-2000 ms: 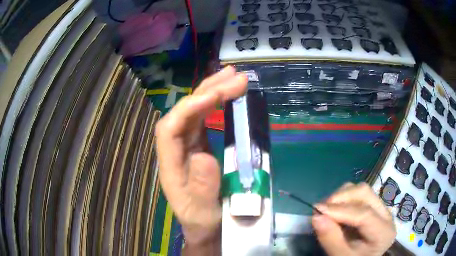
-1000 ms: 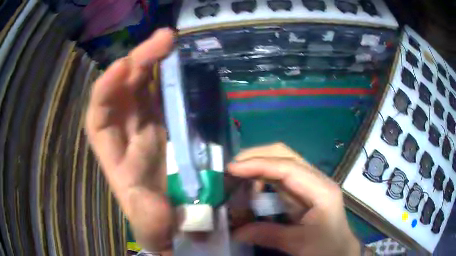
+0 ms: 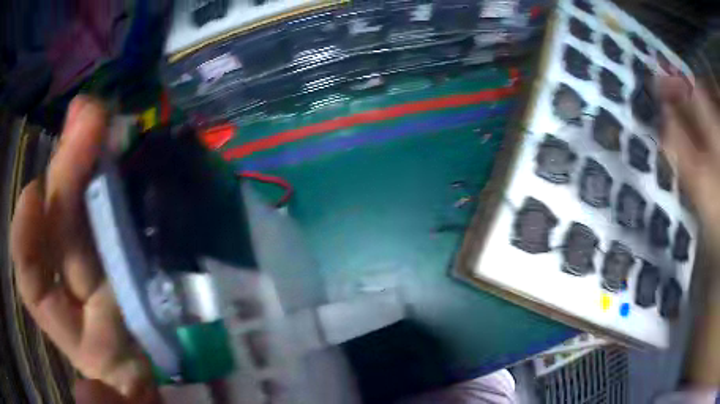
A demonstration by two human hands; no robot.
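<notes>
The test stand with a black upper part is at the lower left, tilted in view. Its grey clamp lever runs down to green tape. My left hand is beside the lever with fingers raised and spread, blurred. The speaker tray at the right holds rows of black speakers. My right hand is over the tray's far right side, blurred and partly cut off by the edge; whether it holds a speaker cannot be told.
A green mat carries red and blue tape. Dark plastic-wrapped trays stand behind it, with a white tray on top. A red wire is behind the stand. Tray edges show at far left. A light grid-like rack is at the bottom right.
The view has swung right, so the stand sits further left and tilted. My right hand has moved from beside the stand to the right tray. My left hand stays by the lever.
</notes>
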